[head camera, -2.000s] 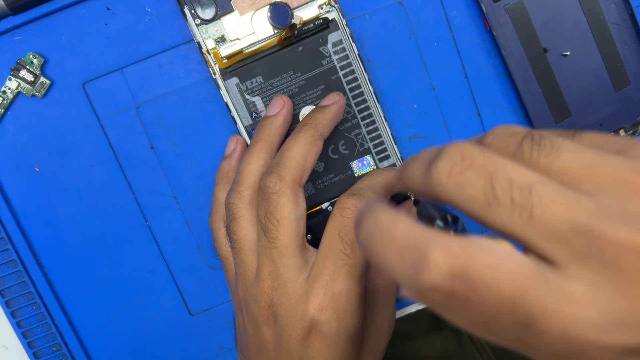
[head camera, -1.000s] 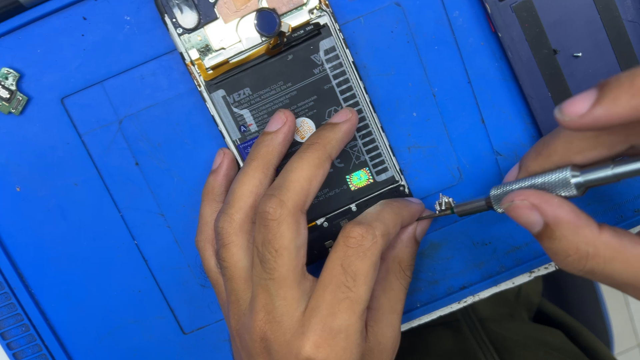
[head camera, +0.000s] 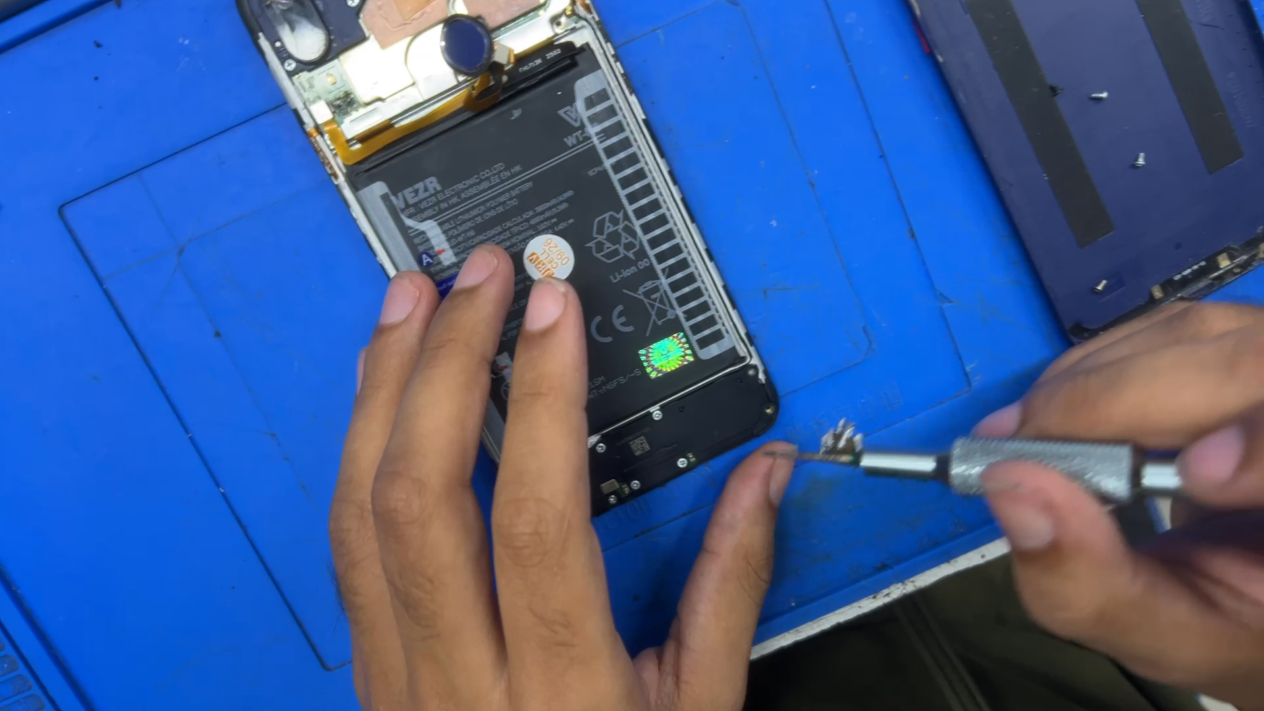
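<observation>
An opened smartphone (head camera: 464, 89) lies at a slant on the mat, its black battery (head camera: 553, 197) exposed and a black lower cover (head camera: 681, 425) with small screws at its bottom end. My left hand (head camera: 494, 474) rests with spread fingers on the battery and the phone's left edge; its thumb lies off the lower right corner. In my right hand (head camera: 1136, 474) is a precision screwdriver (head camera: 1047, 468) with a knurled metal handle, pointing left. Its thin tip reaches my left thumb's tip. Several small screws (head camera: 841, 439) cling in a cluster to the shaft.
Beneath everything is a blue work mat (head camera: 197, 346) with moulded outlines. A dark blue phone back panel (head camera: 1086, 118) with black strips and several loose small screws (head camera: 1140, 160) lies at the upper right. The mat's pale front edge (head camera: 889, 592) runs below my right hand.
My right hand has moved right, away from the phone's lower end, with the screwdriver. My left thumb has come off the phone's lower corner, apart from the index finger. The view has shifted somewhat.
</observation>
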